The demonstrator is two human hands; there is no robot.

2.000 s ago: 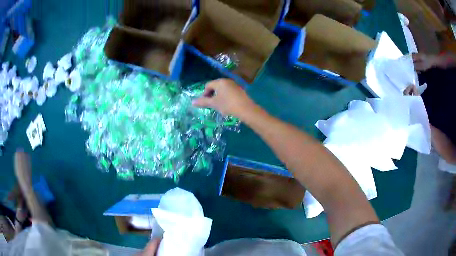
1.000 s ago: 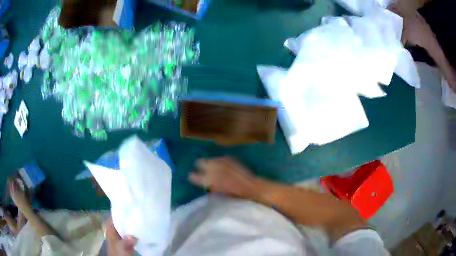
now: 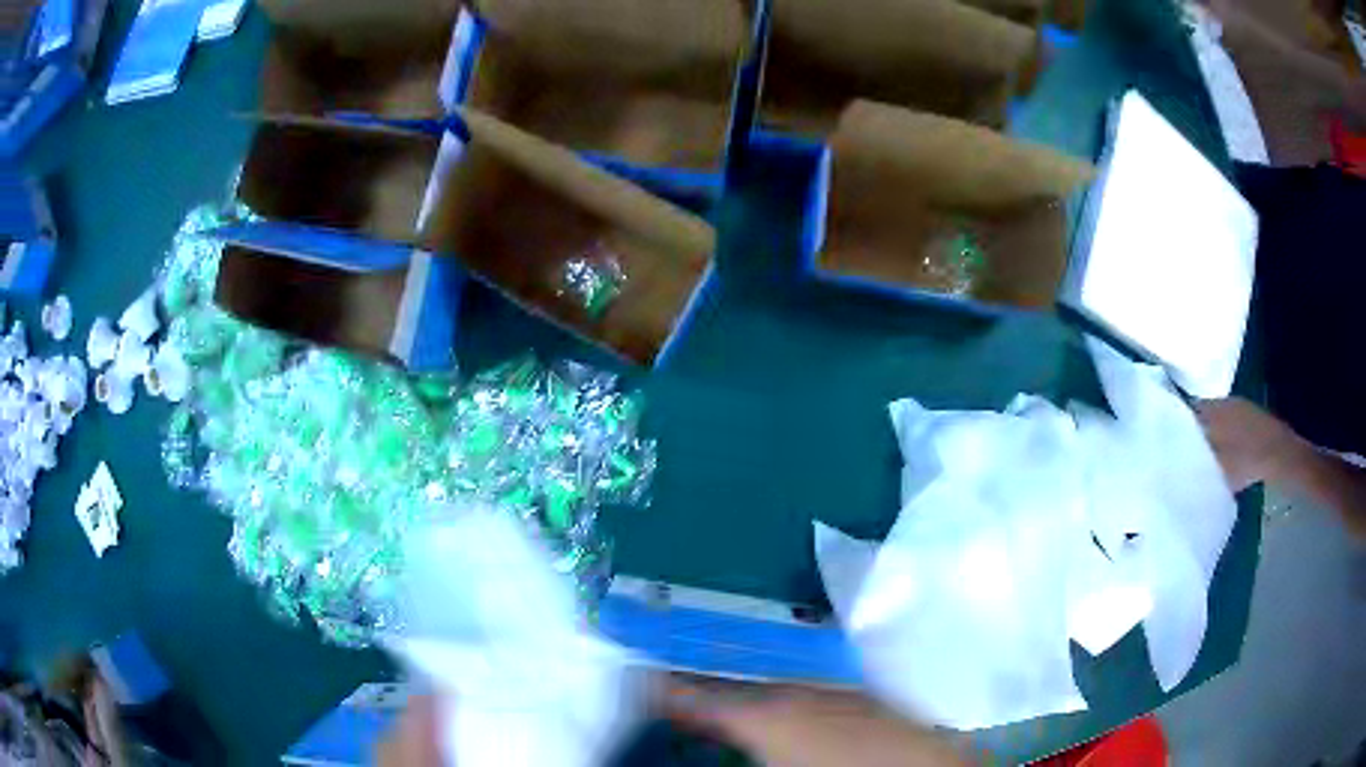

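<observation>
A white-wrapped bundle, blurred, is upright at the bottom centre and overlaps the near edge of the green bagged heap. My left hand, cut off by the bottom edge, grips its lower left side. My right hand is blurred and partly cut off at the bundle's lower right; its fingers are not clear, and I cannot tell if it grips. A dark patch shows between them. A blue-edged carton lies just beyond my right hand. Another blue carton flap is at the lower left.
Open cartons stand in rows at the back; two hold small clear packs. Loose white sheets and a white stack lie right, beside another person's hand. White round parts and a printed card lie left. A red stool shows below.
My left hand and the white bundle have moved right, over the heap's near edge. My right hand has come beside the bundle. The view has shifted, showing more back cartons and the white stack.
</observation>
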